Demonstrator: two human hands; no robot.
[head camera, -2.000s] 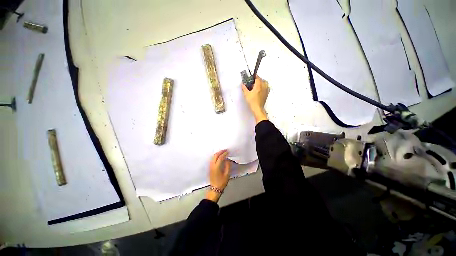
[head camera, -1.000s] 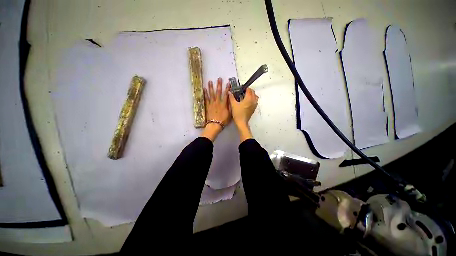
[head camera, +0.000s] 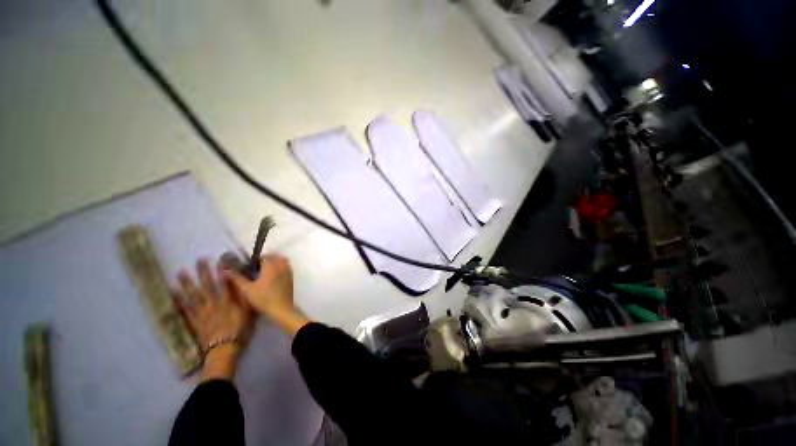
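Note:
My left hand (head camera: 212, 309) lies flat with fingers spread on the white paper marker (head camera: 83, 274), touching or close beside a worn brownish-gold metal weight (head camera: 157, 298). My right hand (head camera: 272, 286) is closed around a grey metal clamp-like tool (head camera: 260, 242) at the right edge of the paper. The tool's thin arm points up; its lower part is mostly hidden by my fingers and blurred. A second weight (head camera: 39, 383) lies further left, cut off by the picture's bottom edge.
A black cable (head camera: 205, 135) crosses the table (head camera: 236, 52) to the cutting machine (head camera: 515, 314) at the right. Narrow cut pieces (head camera: 406, 187) lie beyond the cable. Green handles (head camera: 641, 300) show behind the machine. Filled scraps (head camera: 611, 414) show below. A dark aisle runs at the right.
My left hand has moved from the paper's near edge up beside my right hand. My right hand still holds the tool. The view has swung right, showing the aisle.

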